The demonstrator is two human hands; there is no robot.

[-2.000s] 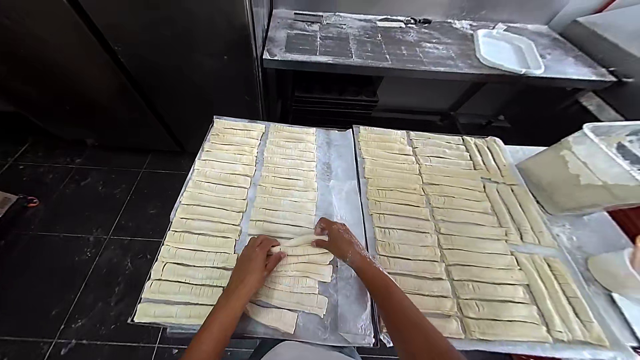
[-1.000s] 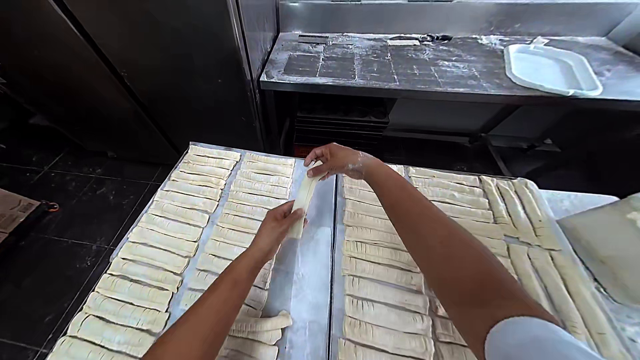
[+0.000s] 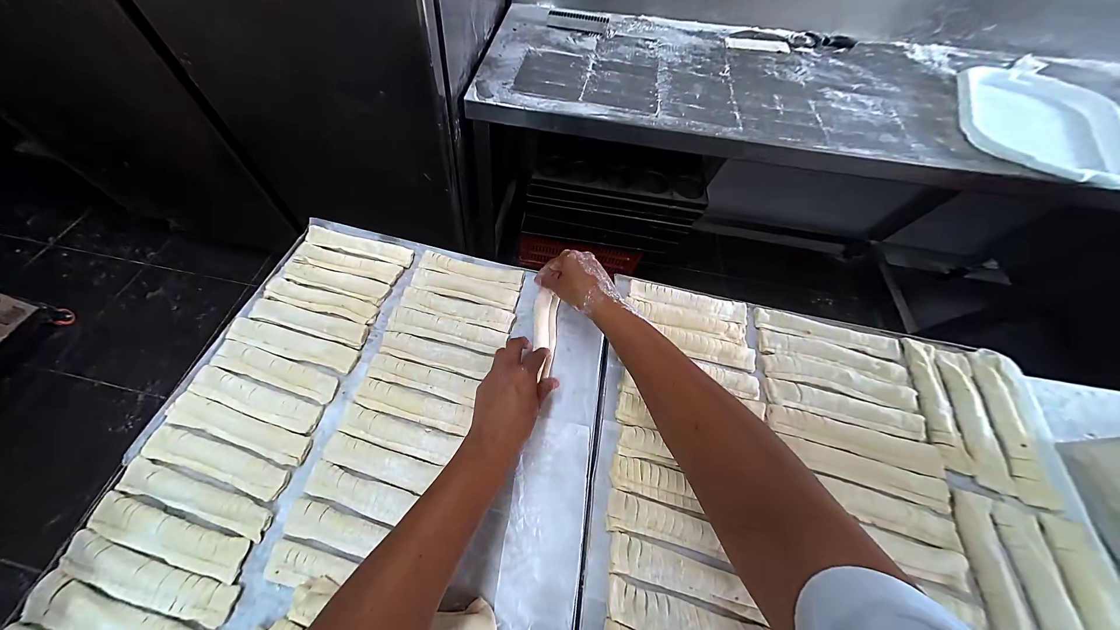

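Note:
A strip of filled dough [image 3: 544, 324] lies lengthwise near the far end of the paper-lined left tray [image 3: 560, 402], beside its second column of pieces. My right hand [image 3: 577, 278] grips the strip's far end, its wrist dusted with flour. My left hand [image 3: 516, 385] has its fingers around the near end. Scored dough strips [image 3: 236, 424] fill two crosswise columns on this tray. More dough strips [image 3: 840, 376] cover the right tray, most of them crosswise and several lengthwise at its right side. My forearms hide some pieces on both trays.
Behind the trays stands a floured metal worktable [image 3: 700, 87] with a white plastic tray [image 3: 1041, 122] and some tools [image 3: 792, 40] on it. Dark trays [image 3: 612, 197] are stacked beneath. A dark metal cabinet [image 3: 306, 96] rises at the back left. A translucent container [image 3: 1094, 472] is at the right edge.
Both hands have gone from the near part of the left tray to its far end with a dough strip. One second ago the strip was held slanted between them; now it lies along the paper.

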